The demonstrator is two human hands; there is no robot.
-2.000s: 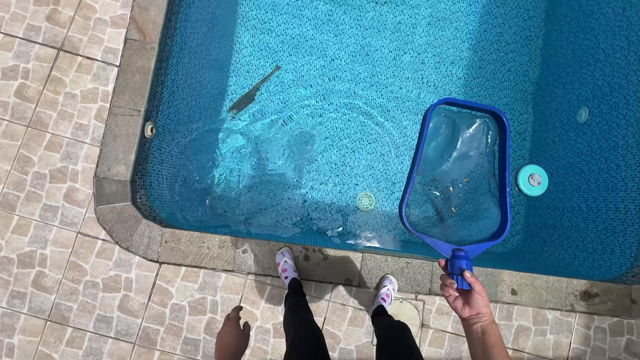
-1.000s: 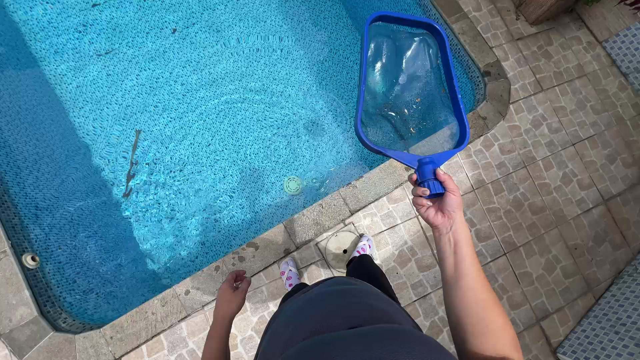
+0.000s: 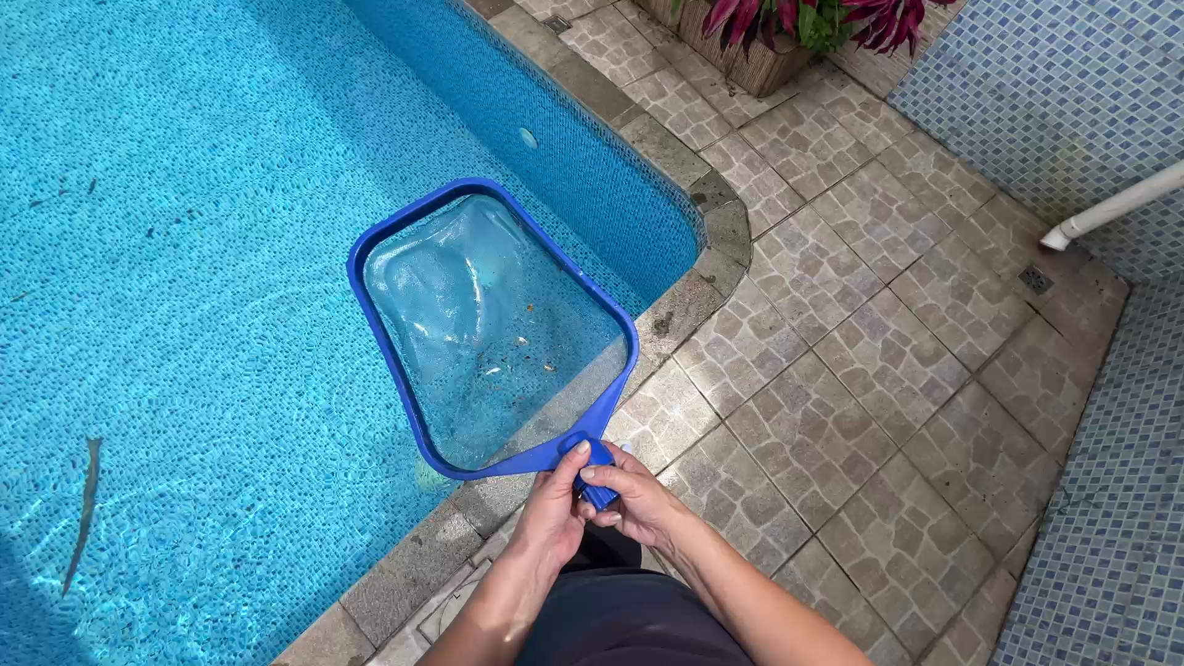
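Observation:
A pool skimmer net (image 3: pixel 633 344) with a blue plastic frame is held out over the corner of the pool, above the stone edge and the water. Bits of debris lie on its clear mesh. My left hand (image 3: pixel 553 518) grips the base of its blue handle socket, thumb on top. My right hand (image 3: pixel 636 499) closes around the same socket from the other side, its fingers close to those of my left. The undersides of the socket and some fingertips are hidden.
The swimming pool (image 3: pixel 231 231) fills the left, with a long dark shape (image 3: pixel 85 513) in it. Stone coping (image 3: pixel 416 564) borders wet-looking tiles. A planter (image 3: pixel 740 55) stands at the top; a white pipe (image 3: pixel 1119 205) ends near a floor drain (image 3: pixel 1035 278) beside the mosaic wall.
My left hand, empty and low beside the body before, has come up to the skimmer's socket, which my right hand held alone. The view has swung right.

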